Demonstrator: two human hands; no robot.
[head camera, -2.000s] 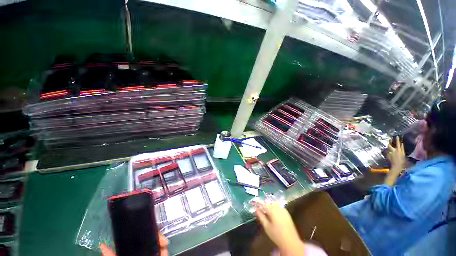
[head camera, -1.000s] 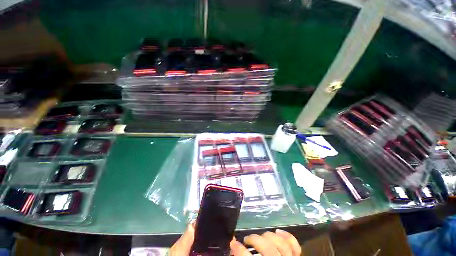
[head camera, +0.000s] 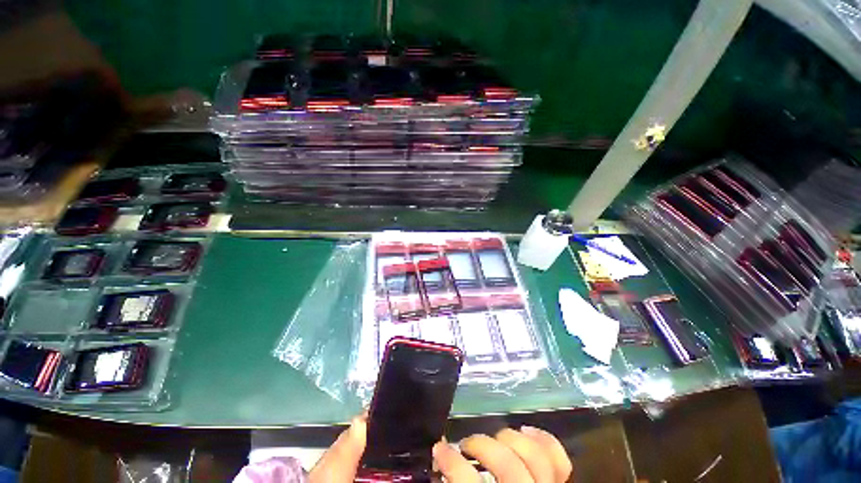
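A black phone with a red edge (head camera: 413, 401) is held upright at the bottom centre, its dark face towards me. My left hand (head camera: 342, 455) grips its lower left side, with the thumb along the edge. My right hand (head camera: 510, 458) is at its lower right side, fingers curled and touching the phone's edge; its lower part is cut off by the frame. Behind the phone lies a panel sheet (head camera: 503, 294) with red-bordered panels in clear plastic. Two loose red-bordered panels (head camera: 437, 282) lie on top of it.
A blister tray with phones (head camera: 59, 319) lies left. Stacked trays (head camera: 378, 156) stand rear centre. A white bottle (head camera: 544, 241), blue pen (head camera: 607, 249), white paper (head camera: 587, 325) and loose phone (head camera: 673, 329) lie right, beside a tilted tray (head camera: 746, 247). A pale post (head camera: 661, 113) rises behind.
The view has swung left from the neighbouring worker. My right hand has come from the bench's right front edge to the phone. My left hand still holds the phone.
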